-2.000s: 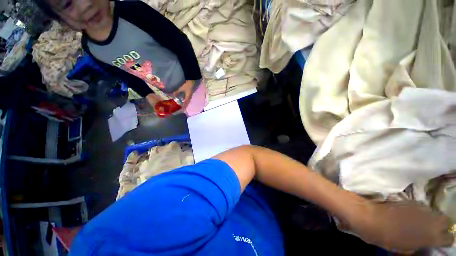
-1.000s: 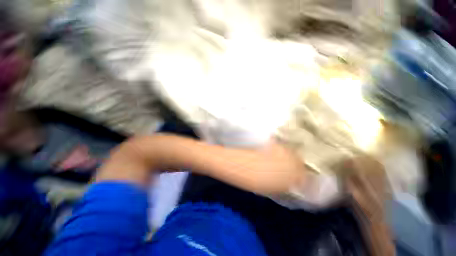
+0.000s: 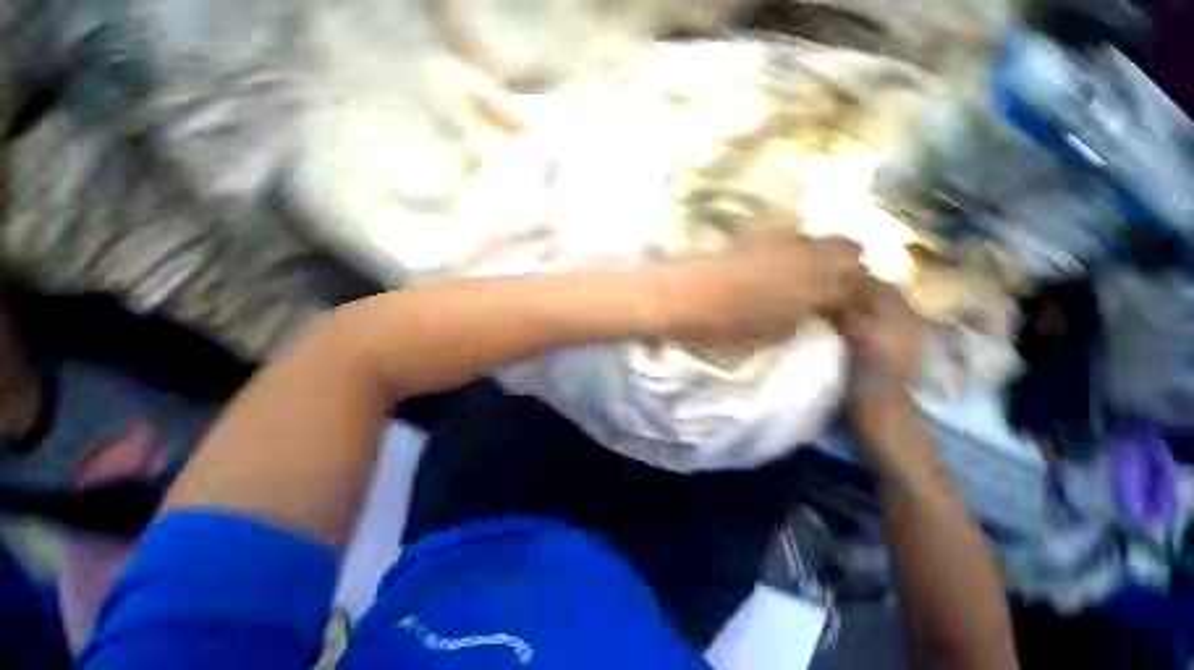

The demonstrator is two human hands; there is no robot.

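Note:
A cream garment piece (image 3: pixel 733 412) lies bunched under both hands and hangs over the table edge towards the lap. My left hand (image 3: pixel 766 288) lies on the cloth with its fingers beside the lamp glow. My right hand (image 3: pixel 880 327) meets it from the right at the same spot. Both hands are blurred, and the fingertips and their hold on the cloth cannot be made out. The lamp glow (image 3: pixel 858 216) is bright just ahead of the fingers. The needle cannot be seen.
A large cream cloth heap (image 3: pixel 432 170) lies ahead and left. A white and blue machine head (image 3: pixel 1113 131) is upper right. A black object (image 3: pixel 1058 353) and a purple ring (image 3: pixel 1144 478) lie right. Part of a person in grey (image 3: pixel 66 439) is at the left edge.
The view has swung from the person and piles at left to the lit machine area. Since one second ago, my left hand has moved up and right, and both hands have come together at the cloth.

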